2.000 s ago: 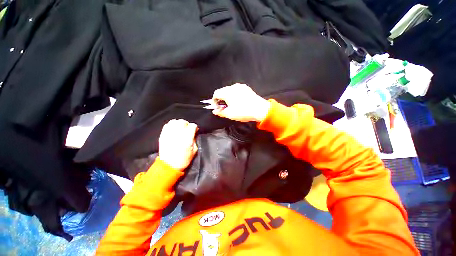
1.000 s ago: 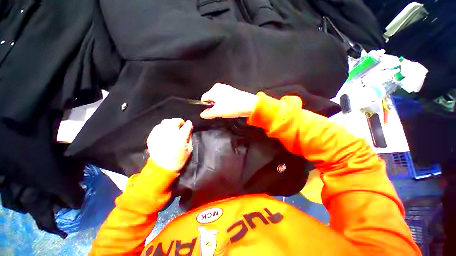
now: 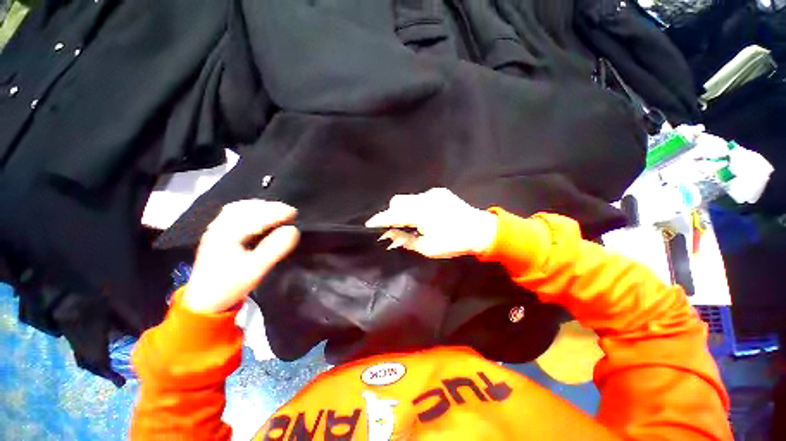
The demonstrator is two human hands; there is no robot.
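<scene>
A black overcoat point(image 3: 362, 159) lies in front of me, its shiny lining point(image 3: 353, 293) showing below a long folded edge. My left hand point(image 3: 237, 250) is at the left part of this edge, thumb and fingers pinching the cloth. My right hand point(image 3: 444, 226) is at the edge further right. It holds small metallic thread snips point(image 3: 395, 239), whose two tips stick out to the left, apart; the rest is hidden in the hand. One button point(image 3: 266, 181) shows above my left hand, another point(image 3: 517, 314) at the lower right.
Other black coats point(image 3: 103, 95) lie at the left and back. At the right, a white board point(image 3: 708, 258) bears a dark phone point(image 3: 680, 261) and crumpled plastic with green items point(image 3: 668, 149). A yellowish stool point(image 3: 569, 353) and blue basket point(image 3: 717, 323) are lower right.
My left hand has moved left along the edge and turned. My right hand sits lower and further right in the picture, with the snip tips now pointing down-left. The whole view has shifted.
</scene>
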